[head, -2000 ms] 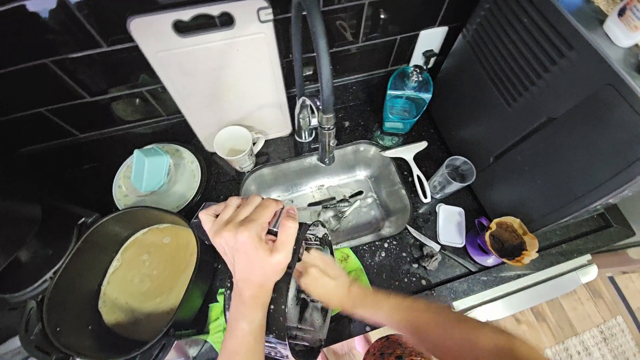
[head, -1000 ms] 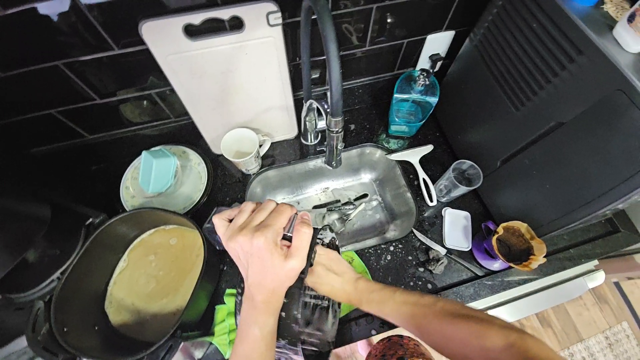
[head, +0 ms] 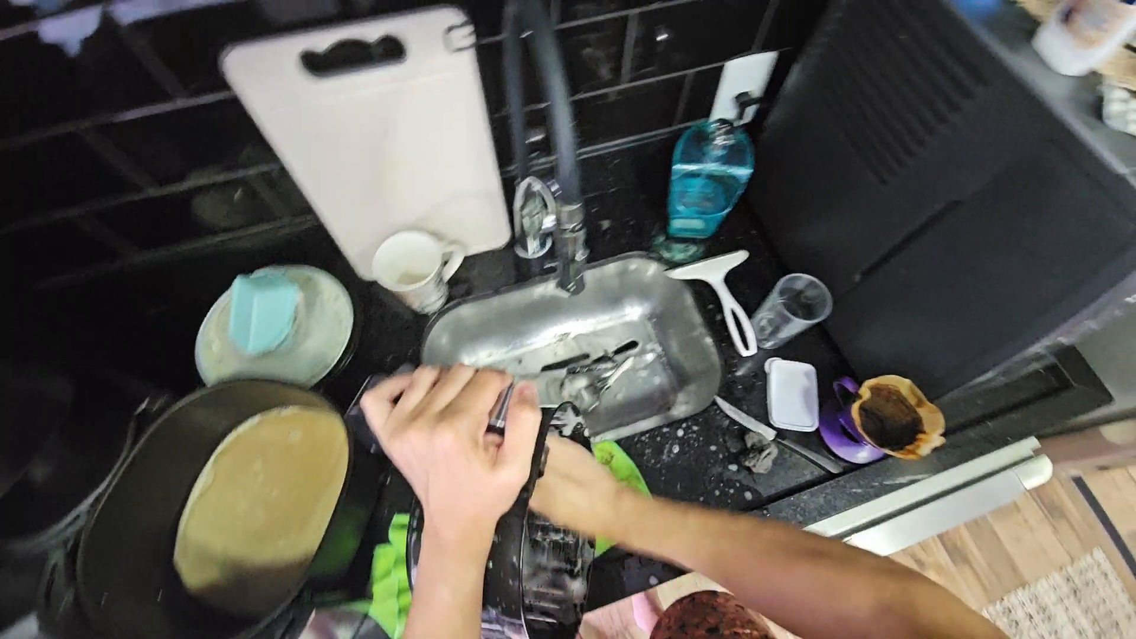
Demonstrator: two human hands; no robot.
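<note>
My left hand (head: 457, 435) is closed around the dark handle of a black basket-like kitchen vessel (head: 555, 568), wet and with slotted sides, in front of the sink. My right hand (head: 572, 484) reaches to the inside or far side of that vessel; its fingers are hidden, so what it holds cannot be seen. Just beyond is the stainless steel sink (head: 701, 355), with cutlery (head: 595, 377) at its bottom. A green cloth (head: 390, 568) shows at the left of the vessel, and a green item (head: 621, 466) at its right.
Left stand a dark pot (head: 115, 532) with pale liquid and a plate (head: 328, 328) bearing a turquoise item. Behind are a mug (head: 413, 266), white cutting board (head: 382, 151) and faucet (head: 568, 222). Right are a soap bottle (head: 706, 182), squeegee (head: 732, 311), glass (head: 790, 311), knife (head: 745, 415) and purple coffee dripper (head: 843, 430).
My right hand has shifted slightly at the vessel, while my left hand keeps its hold on the handle.
</note>
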